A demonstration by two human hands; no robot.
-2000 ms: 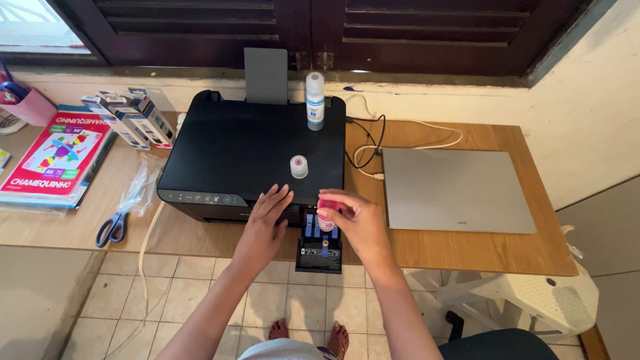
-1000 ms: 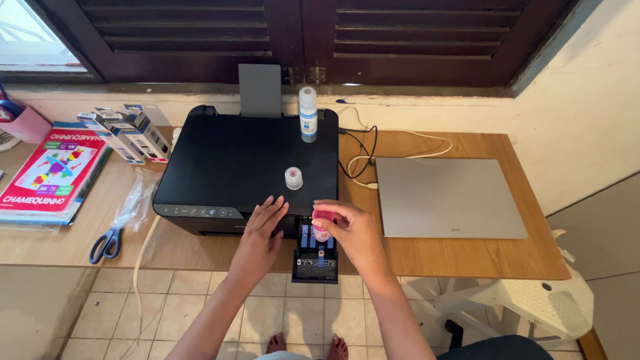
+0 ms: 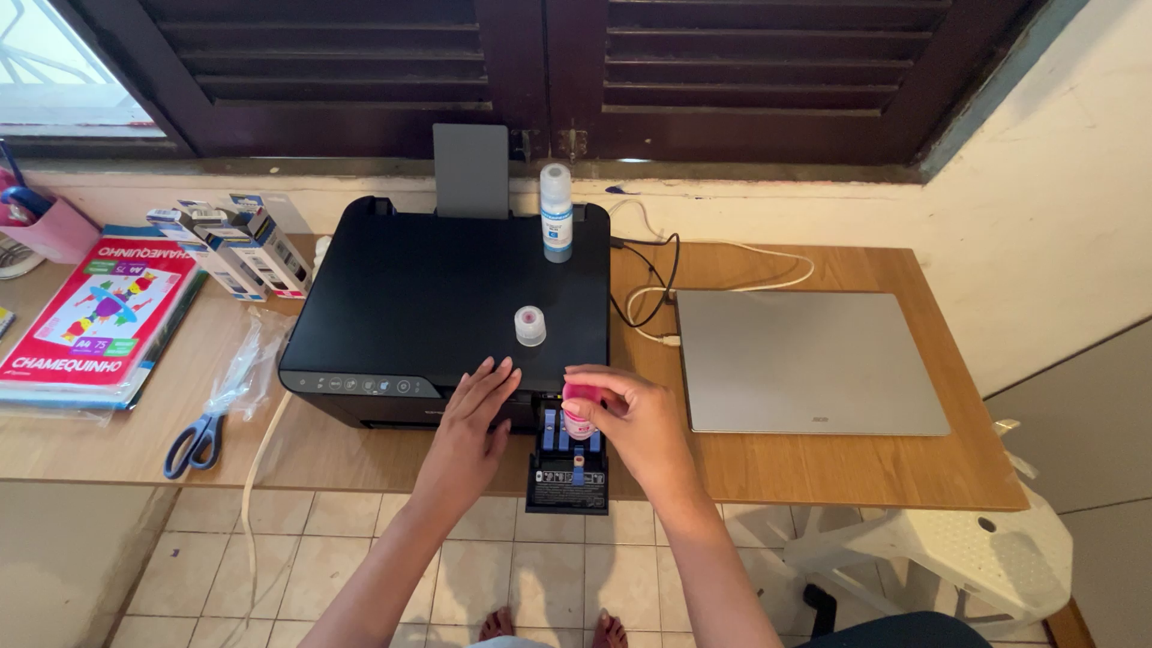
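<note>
My right hand point(image 3: 634, 423) grips a magenta ink bottle point(image 3: 580, 414), held upside down over the ink tanks point(image 3: 553, 432) at the front right of a black inkjet printer point(image 3: 441, 288). The tank cover point(image 3: 569, 495) hangs open past the table's front edge, and one blue tank cap is flipped out over it. My left hand point(image 3: 472, 423) rests with spread fingers on the printer's front edge, holding nothing. A white bottle cap point(image 3: 530, 326) lies on the printer lid. Behind it stands a capped bottle with a blue label point(image 3: 556, 216). The bottle's nozzle is hidden.
Right of the printer lie cables point(image 3: 666, 288) and a closed grey laptop point(image 3: 810, 360). To its left are ink boxes point(image 3: 243, 247), a plastic wrapper point(image 3: 245, 369), blue-handled scissors point(image 3: 195, 445), paper packs point(image 3: 99, 315) and a pink pen holder point(image 3: 58, 229). A white plastic stool point(image 3: 981, 549) stands at the right.
</note>
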